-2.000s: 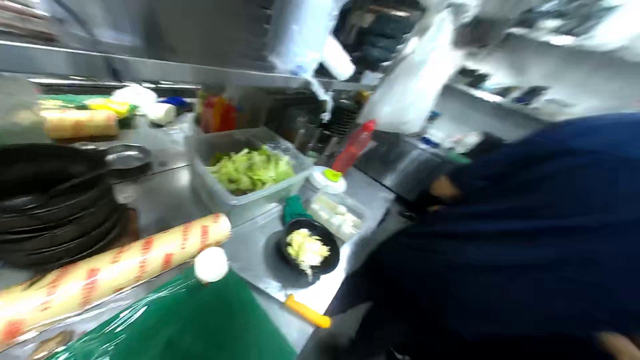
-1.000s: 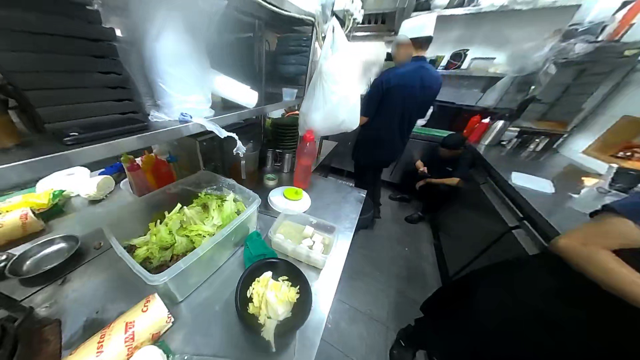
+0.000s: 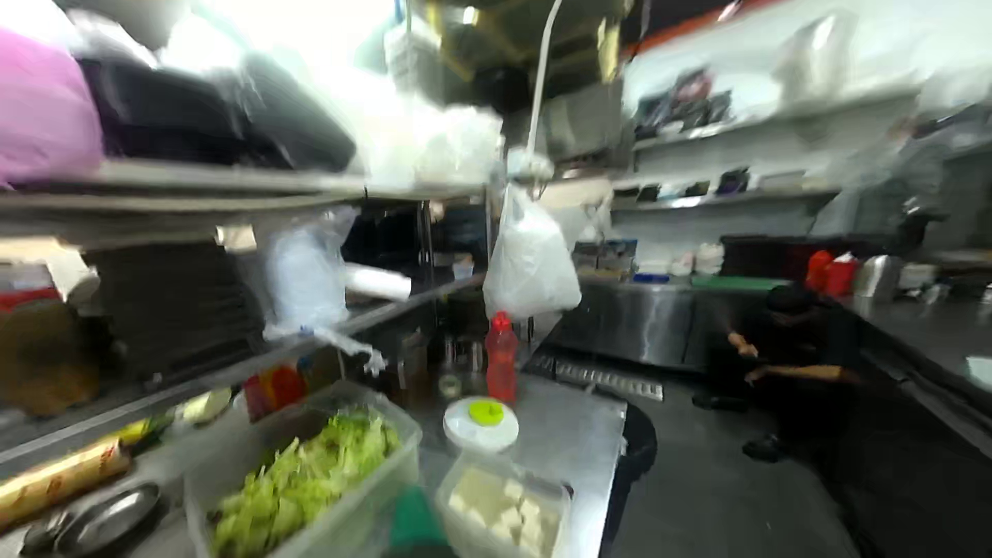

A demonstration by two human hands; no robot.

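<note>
Neither of my hands shows in the head view. At the lower left, a clear plastic tub [image 3: 372, 496] holds cut lettuce [image 3: 310, 480]. Beside it on the right is a smaller plastic container [image 3: 504, 504] with white cubes in it. A white round lid with a green knob [image 3: 480, 425] lies behind that container, and a red squeeze bottle [image 3: 501, 360] stands upright just past it. Something green [image 3: 417, 519] is between the two containers, cut off by the bottom edge. The picture is blurred.
A white plastic bag [image 3: 531, 256] hangs above the steel counter [image 3: 573, 422]. A small metal pan [image 3: 108, 519] and a printed roll [image 3: 66, 477] lie at the left. A person in dark clothes [image 3: 790, 372] sits low near the right-hand counter [image 3: 922, 341].
The view has swung upward by a large amount. The person in dark blue who stood beyond the hanging bag one second ago is out of sight. The black bowl has left the view.
</note>
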